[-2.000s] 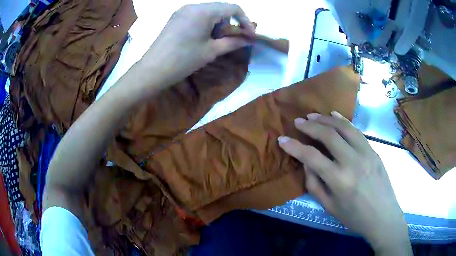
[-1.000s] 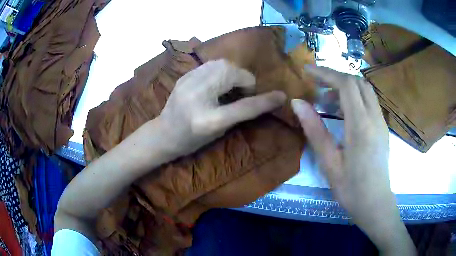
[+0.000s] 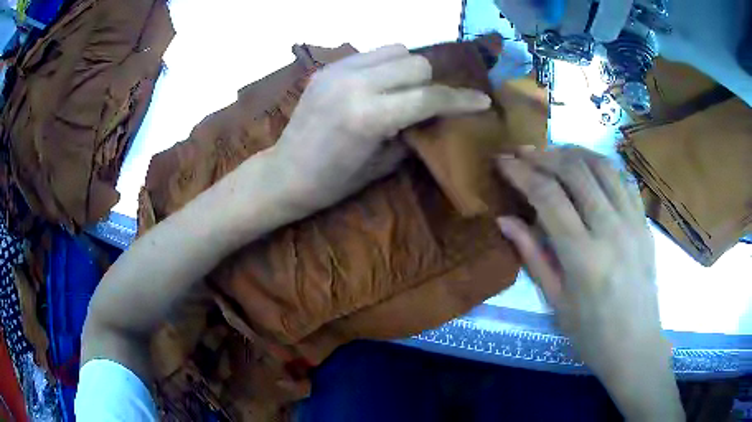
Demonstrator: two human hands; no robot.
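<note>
A gathered brown panel (image 3: 330,268) lies across the table in front of me, its puckers running up to a smooth lower band. My left hand (image 3: 371,124) rests over its upper part, fingers pointing right, at a folded-over flap (image 3: 458,157) of smooth brown cloth. My right hand (image 3: 577,222) is at the panel's right end, thumb and fingers on the cloth edge. The needle and presser foot area (image 3: 542,70) is just above, with a piece of lighter brown cloth below it. The cloth under both hands is partly hidden.
A stack of cut brown pieces (image 3: 693,165) lies right of the needle. A heap of brown panels (image 3: 78,115) lies at the left table edge. The machine head (image 3: 701,41) fills the upper right. A measuring-tape strip (image 3: 495,339) edges the table. Crumpled brown cloth (image 3: 198,354) hangs at lower left.
The panel was spread towards the needle and is now doubled, with its upper part brought across. My left hand came down and right onto it. The flap at the right end is now folded over.
</note>
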